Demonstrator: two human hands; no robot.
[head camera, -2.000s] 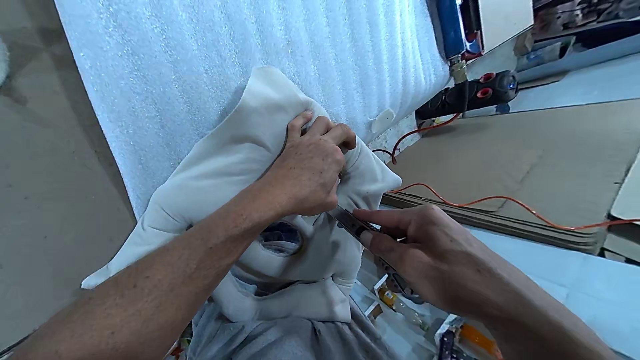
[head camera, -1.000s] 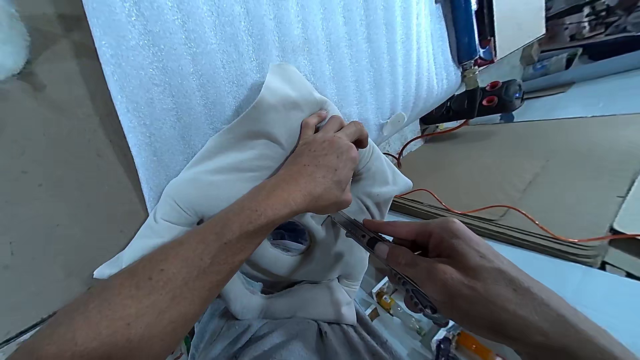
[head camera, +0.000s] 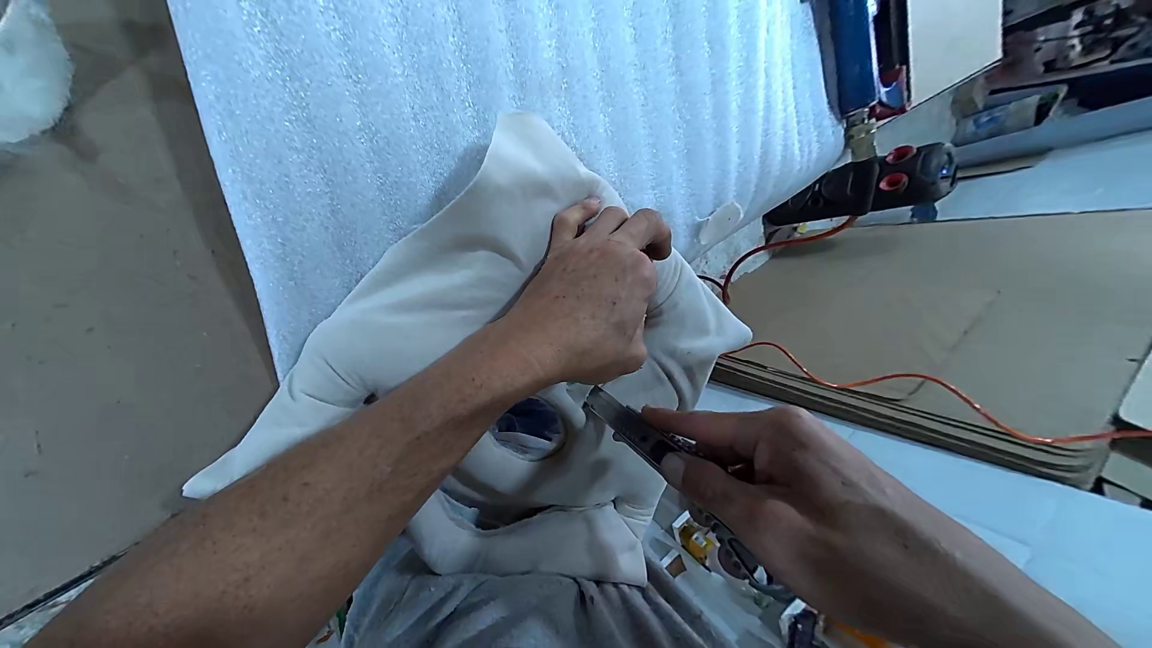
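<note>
A white, soft, padded piece (head camera: 432, 288) with pointed corners and oval openings lies over my lap and against a foam-covered surface. My left hand (head camera: 598, 297) presses on its upper middle with bent fingers, gripping the material. In my right hand (head camera: 765, 486) is a utility knife (head camera: 639, 436), its blade end touching the white material just below my left hand. Dark blue material shows through the oval opening beside the blade. The tips of some left fingers are hidden in the folds.
White foam sheet (head camera: 360, 117) covers the surface ahead. Stacked cardboard sheets (head camera: 936, 315) lie to the right, crossed by an orange cord (head camera: 945, 387). A black tool with red parts (head camera: 873, 184) is at the upper right. White fluffy material (head camera: 31, 72) is at the upper left.
The view has shifted slightly. My left hand keeps its place on the white piece, and the knife in my right hand stays at nearly the same spot below it.
</note>
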